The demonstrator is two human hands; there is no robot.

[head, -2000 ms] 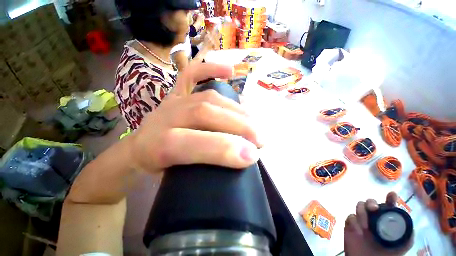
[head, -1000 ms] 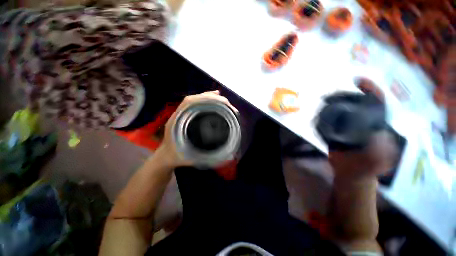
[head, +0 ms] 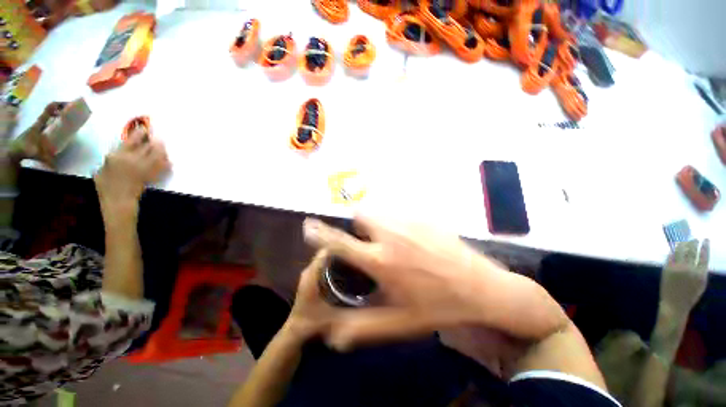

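Observation:
The black vacuum flask (head: 346,282) with its silver rim shows between my hands in front of the table edge, mostly covered. My left hand (head: 306,302) is wrapped around its side. My right hand (head: 414,278) is blurred and lies across the flask's top; whether it holds the lid is hidden. Beyond the hands, an orange QR card (head: 346,187) lies near the edge of the white table (head: 414,171). A tied orange coiled cable (head: 308,125) lies behind it.
More coils (head: 316,60) stand in a row, with a heap (head: 478,32) at the far side. A smartphone (head: 505,197) lies right of the card. Other people's hands work at left (head: 131,167) and right (head: 683,278). A red stool (head: 199,306) stands lower left.
The view has swung toward the table. My left hand has the flask lower and farther from the camera. My right hand has moved from over the table to the flask's top.

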